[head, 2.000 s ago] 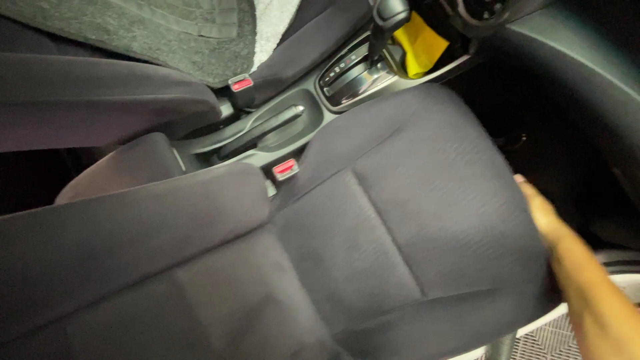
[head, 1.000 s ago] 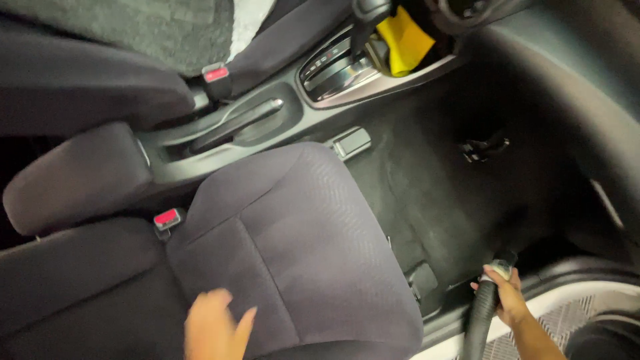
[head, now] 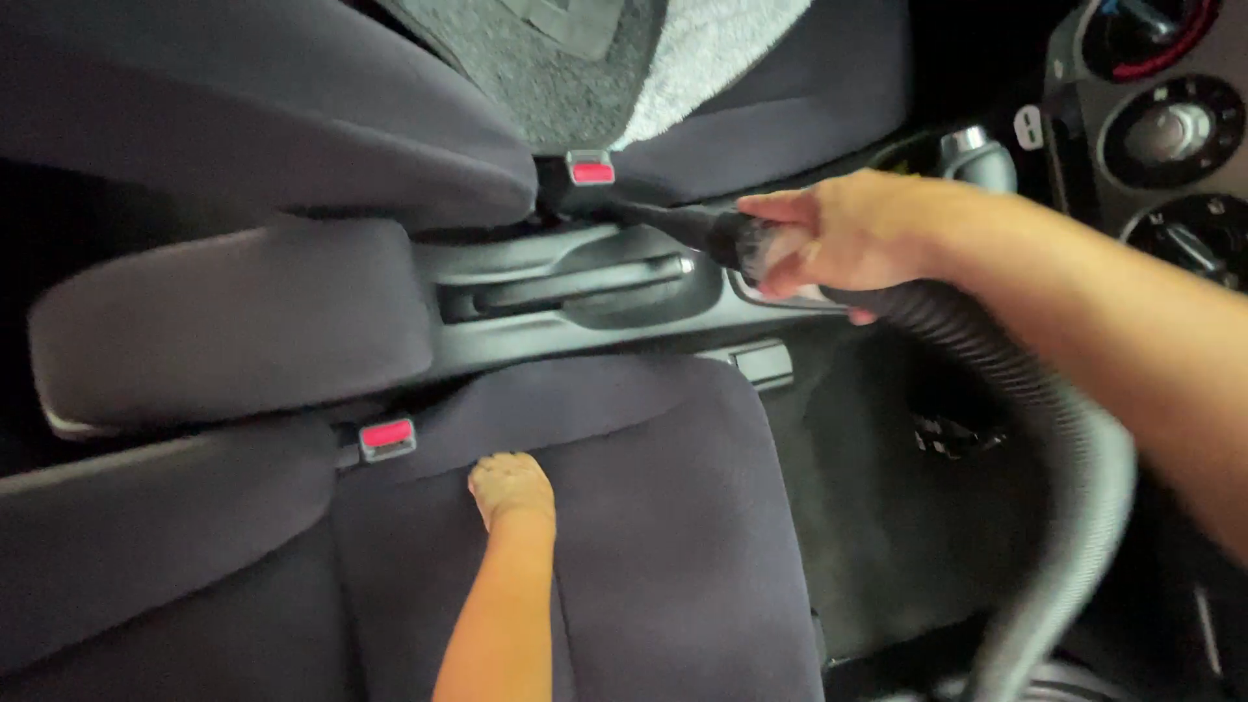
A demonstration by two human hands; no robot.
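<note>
My right hand (head: 838, 239) grips the handle end of a ribbed vacuum hose (head: 1082, 468). From it a dark crevice nozzle (head: 682, 226) points left, its tip near the far seat's belt buckle (head: 591, 171), above the parking brake lever (head: 595, 281). My left hand (head: 512, 486) presses on the near fabric seat cushion (head: 673, 507), right of the near red-buttoned belt buckle (head: 388, 437). Its fingers look curled or flattened on the fabric; it holds nothing that I can see. The hose runs down over the floor at the right. My right hand partly hides the gear shifter area.
The padded armrest (head: 234, 327) stands between the two seats. A grey towel (head: 556, 88) lies on the far seat. At the right are the dashboard's control knobs (head: 1170, 136), with the pedals (head: 955, 437) lower down over the dark floor carpet (head: 877, 546).
My right hand has carried the hose end from the door-side floor up to the centre console. My left hand now rests on the near seat cushion. The view has moved closer to the console.
</note>
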